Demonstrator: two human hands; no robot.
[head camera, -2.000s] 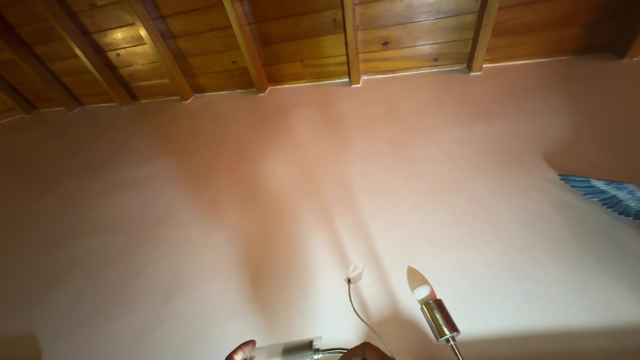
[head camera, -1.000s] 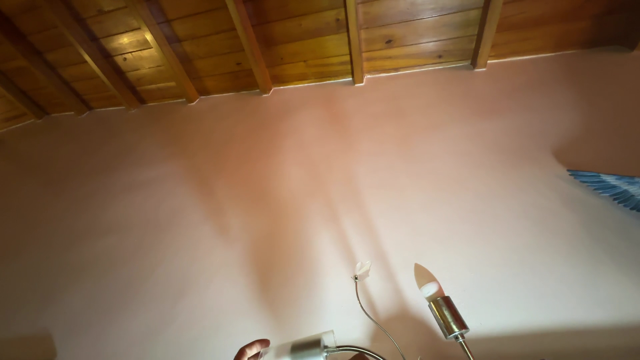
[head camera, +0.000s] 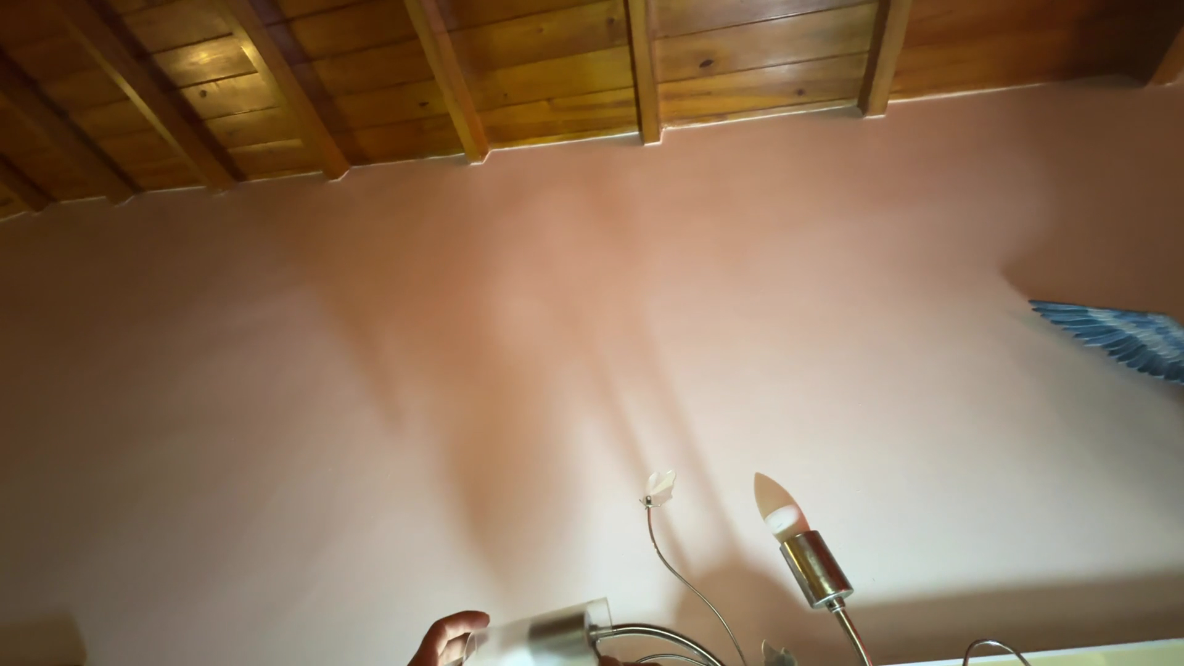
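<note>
At the bottom edge, the fingers of my left hand (head camera: 449, 638) curl round the left end of a clear cylindrical lamp shade (head camera: 495, 642). The shade surrounds a brushed-metal lamp socket (head camera: 561, 635) on a curved metal arm (head camera: 661, 631). Just under the socket a sliver of skin shows, probably my right hand (head camera: 612, 661); the rest is out of view, so its hold is hidden. To the right, a candle-shaped bulb (head camera: 780, 507) stands tilted in a second metal socket (head camera: 816, 569) without a shade round it. A thin wire stem with a clear leaf-like ornament (head camera: 660, 487) rises between them.
Behind the lamp is a pale pink wall (head camera: 277, 416) with soft shadows. Wooden beams (head camera: 449, 83) and a plank ceiling run above. A blue feathered wing decoration (head camera: 1124, 338) is at the right edge. Another thin metal loop (head camera: 994, 645) and a pale ledge-like edge (head camera: 1091, 650) are low right.
Two seconds ago more of a second hand showed at the bottom edge, right of the shaded socket; now only a sliver shows there. My left hand stays at the shade's left end.
</note>
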